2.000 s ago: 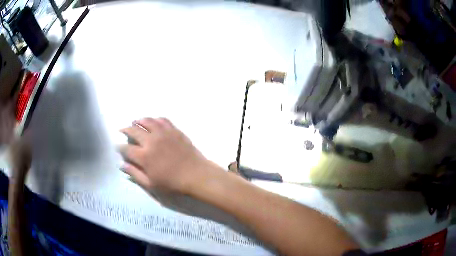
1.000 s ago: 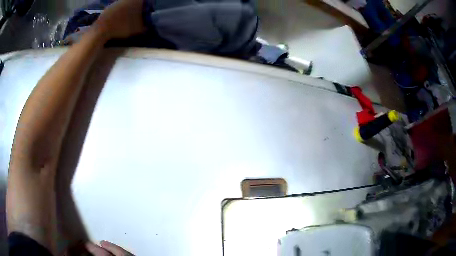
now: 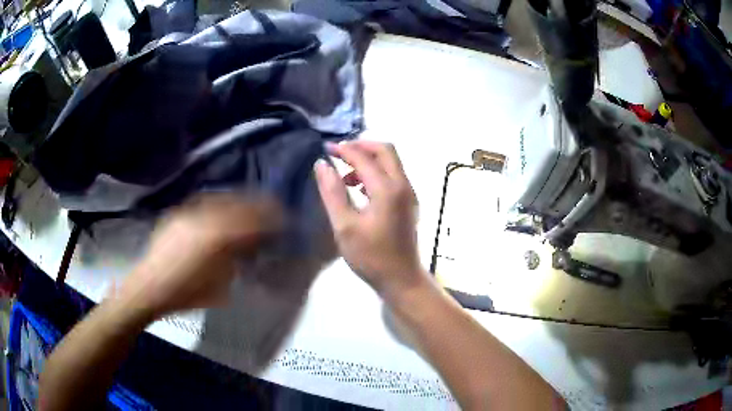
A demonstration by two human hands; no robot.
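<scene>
A navy garment with light blue-grey parts lies bunched on the left of the white table. My right hand pinches the garment's right edge between thumb and index finger, left of the needle area. My left hand is blurred, over the lower part of the cloth; its fingertips are unclear and I cannot tell whether it grips the cloth. A greyish part of the cloth hangs toward the table's front edge.
The sewing machine head stands at right over the lit needle plate. Black thread snips lie right of the needle. A printed scale runs along the front edge. A blue basket is at lower left. More dark cloth lies behind the table.
The view has swung back toward the machine. The garment bundle, earlier at the table's far edge, now lies on the table's left side, with both hands at it.
</scene>
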